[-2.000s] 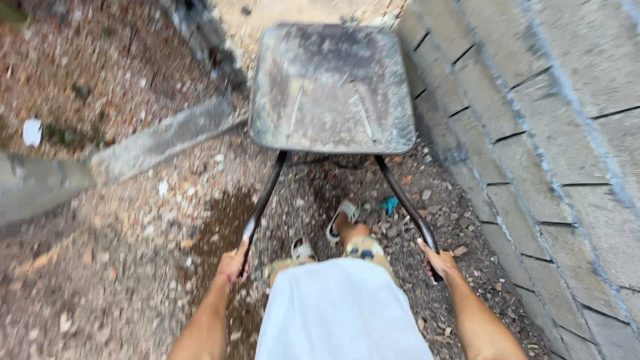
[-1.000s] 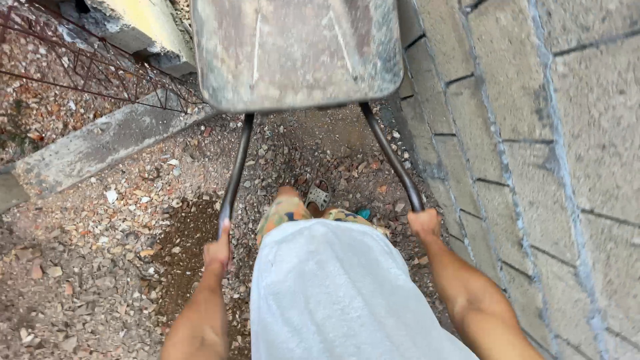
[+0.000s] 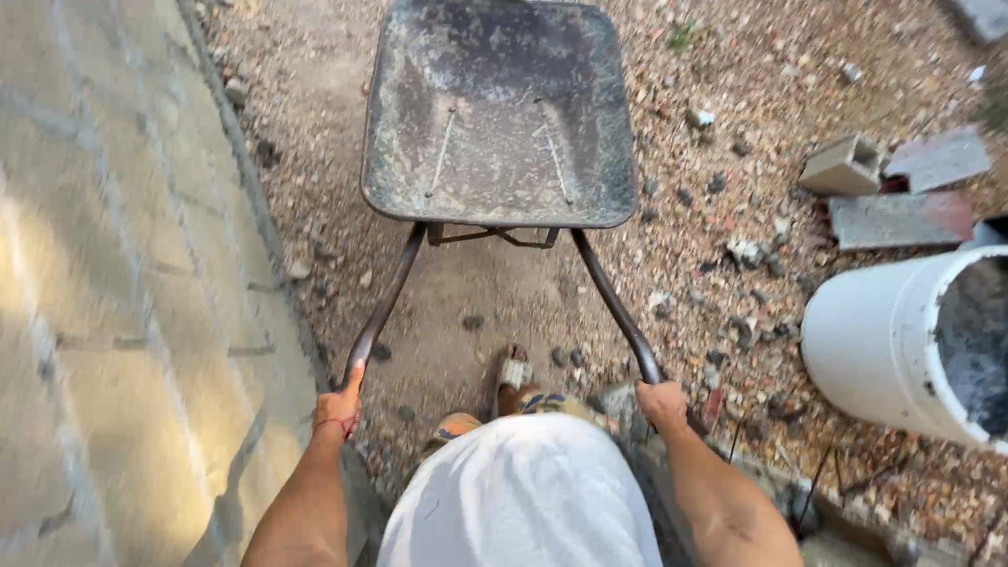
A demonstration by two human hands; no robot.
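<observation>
A worn metal wheelbarrow [image 3: 500, 118] stands in front of me, its tray bare and stained with dried grey residue. My left hand [image 3: 340, 405] is closed around the end of its left tubular handle [image 3: 386, 303], with a thin red band at the wrist. Around the right handle [image 3: 618, 311] my right hand [image 3: 663, 403] is closed too. Between the handles, one sandalled foot [image 3: 514, 370] shows on the ground below my white shirt. The wheel is hidden under the tray.
A block wall [image 3: 150, 315] runs close along the left. On the gravel at right lie a white plastic bucket [image 3: 882, 339] on its side, a hollow block [image 3: 844, 167] and flat slabs [image 3: 898, 220]. A low concrete edge with thin rods is by my right forearm.
The surroundings have changed with a large move of the view: the block wall was at right and is now at left. The bucket has come into view. Both hands still hold the handles.
</observation>
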